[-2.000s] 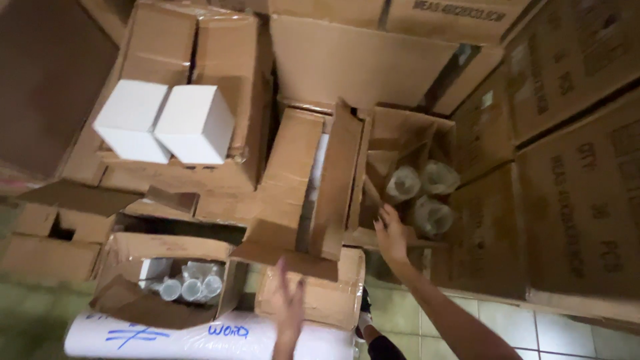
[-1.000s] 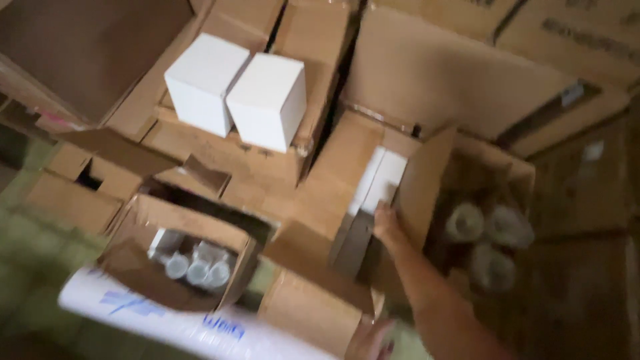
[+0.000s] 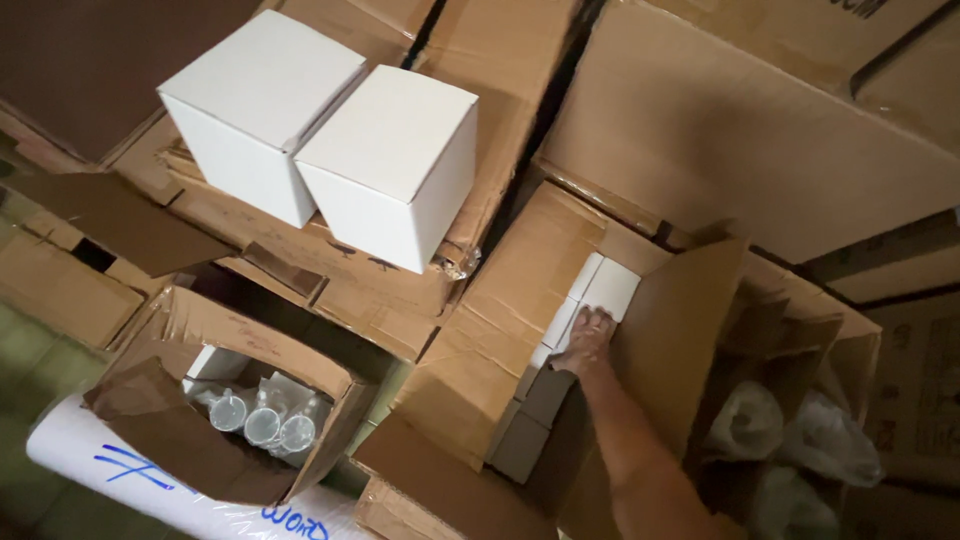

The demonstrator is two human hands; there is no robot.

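Note:
My right hand (image 3: 587,341) rests with bent fingers on a row of small white boxes (image 3: 612,283) inside a long cardboard carton (image 3: 491,322) whose flap stands raised beside my forearm. Whether the fingers grip a box or only touch it, I cannot tell. My left hand is out of view. Two larger white boxes (image 3: 390,139) sit side by side on a closed carton at the upper left. Clear cups in plastic wrap (image 3: 262,426) lie in an open carton (image 3: 255,330) at the lower left.
To the right, a divided open carton (image 3: 862,337) holds several plastic-wrapped items (image 3: 750,420). A white wrapped roll (image 3: 97,457) with blue handwriting lies along the lower left. Large cartons (image 3: 750,120) stand behind, and a loose flap (image 3: 112,217) juts out at the left.
My right hand has gone from the divided carton to the white boxes in the long carton. That carton's flap is opened wider. My left hand has left the view. The view has shifted closer.

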